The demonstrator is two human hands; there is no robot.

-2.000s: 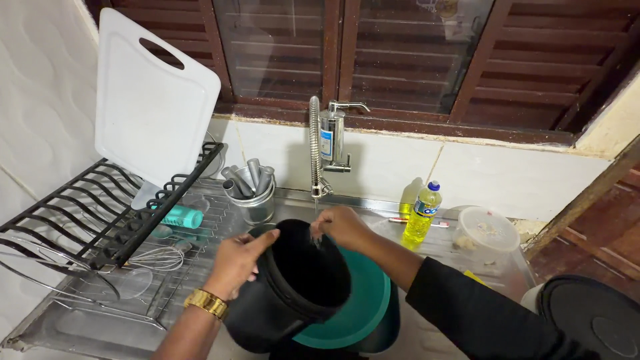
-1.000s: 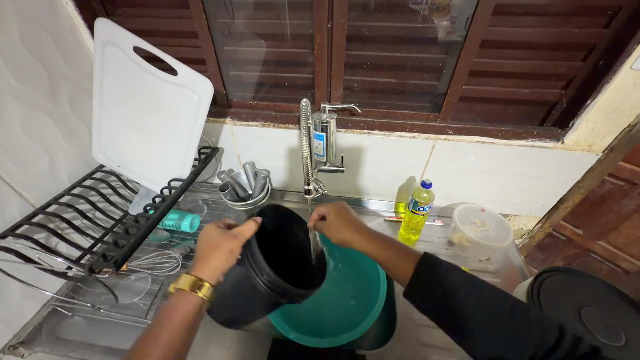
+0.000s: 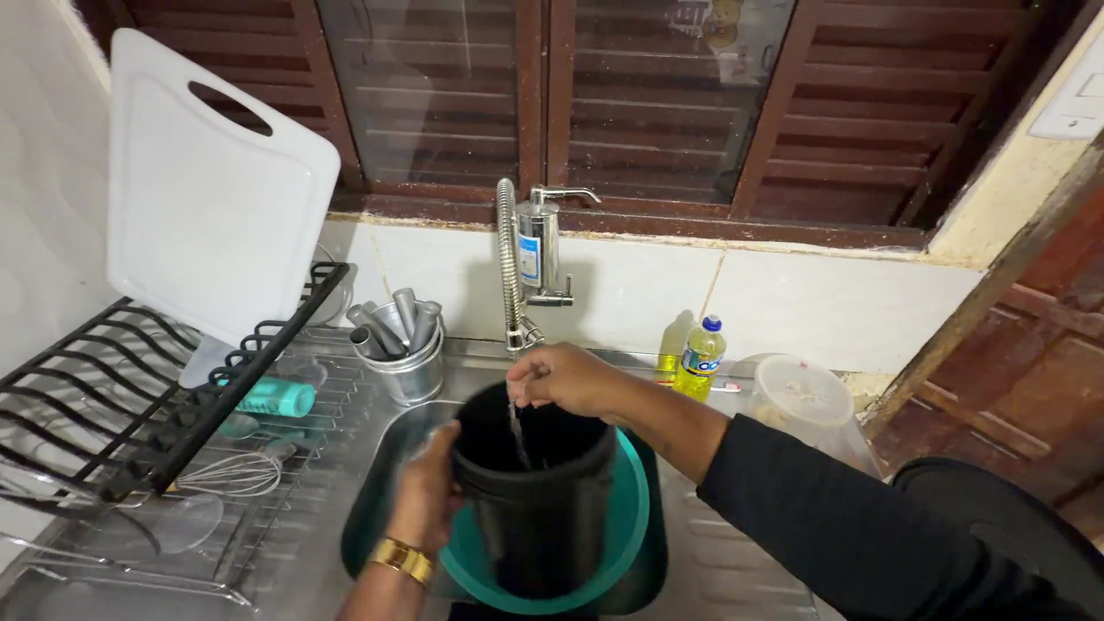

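Observation:
A black plastic bucket point(image 3: 539, 509) stands nearly upright over a green plastic basin point(image 3: 634, 500) in the steel sink. My left hand point(image 3: 427, 492), with a gold watch point(image 3: 403, 559) at the wrist, is against the bucket's left side near the rim; the hand is blurred and its fingertips partly hidden. My right hand point(image 3: 556, 379) is above the bucket's mouth, fingers bent, in a thin stream of water point(image 3: 517, 431) that falls from the spring-necked faucet point(image 3: 509, 267) into the bucket. Nothing is plainly held in the right hand.
On the left, a black dish rack point(image 3: 147, 388) bears a white cutting board point(image 3: 216, 181); a whisk point(image 3: 233, 474) lies below. Metal cups point(image 3: 401, 345) stand behind the sink. To the right are a bottle of yellow detergent point(image 3: 700, 358), a clear container point(image 3: 806, 397) and a black lid point(image 3: 992, 526).
The bucket was tilted at the left of the basin; it has moved right and come more upright, under the faucet. My left hand has shifted from the upper rim to the bucket's side.

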